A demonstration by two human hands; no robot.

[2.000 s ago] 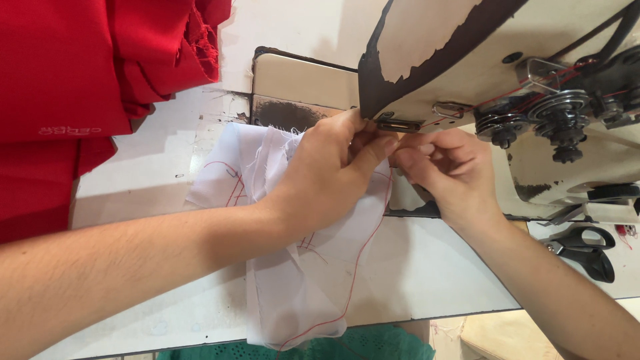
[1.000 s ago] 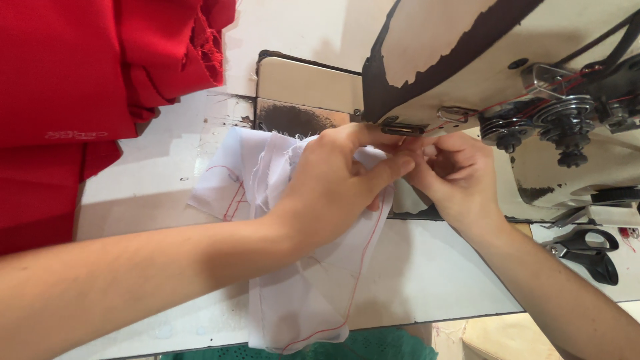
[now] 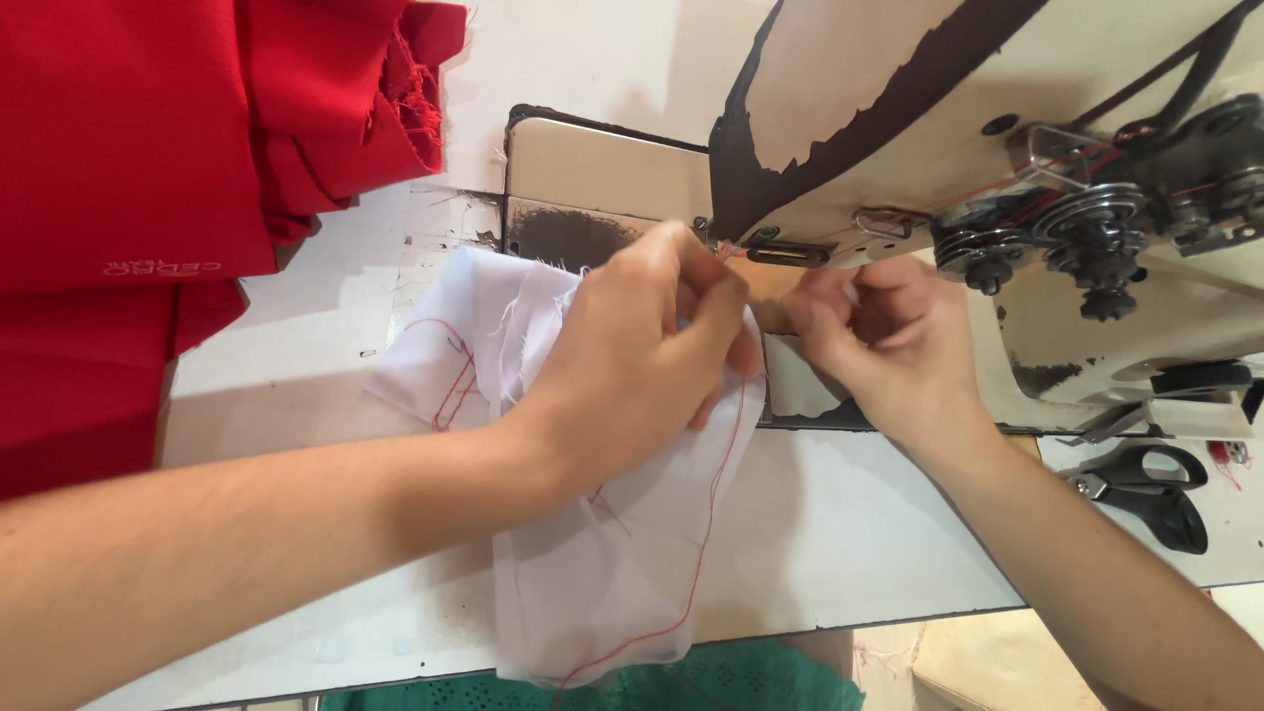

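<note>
A white cloth (image 3: 612,583) with red stitched lines lies over the table's front edge and partly on the bed of a sewing machine (image 3: 839,128). My left hand (image 3: 642,346) rests on the cloth's upper part, fingers bent together near the needle area; whether it pinches the cloth or a thread cannot be told. To its right, my right hand (image 3: 889,346) is beside the machine head's lower edge, thumb and forefinger close together and blurred. Any thread between its fingertips is too fine to see. The needle and presser foot are hidden behind the hands and head.
Red fabric (image 3: 128,148) with frayed edges is piled at the left. Thread tension discs (image 3: 1096,237) with red thread stick out from the machine. Black-handled scissors (image 3: 1145,489) and a small bobbin with red thread (image 3: 1227,451) lie at the right. Green fabric (image 3: 770,676) shows below the table edge.
My right hand has moved right, away from my left hand; the two were close together at the needle area before. My left hand stays on the white cloth.
</note>
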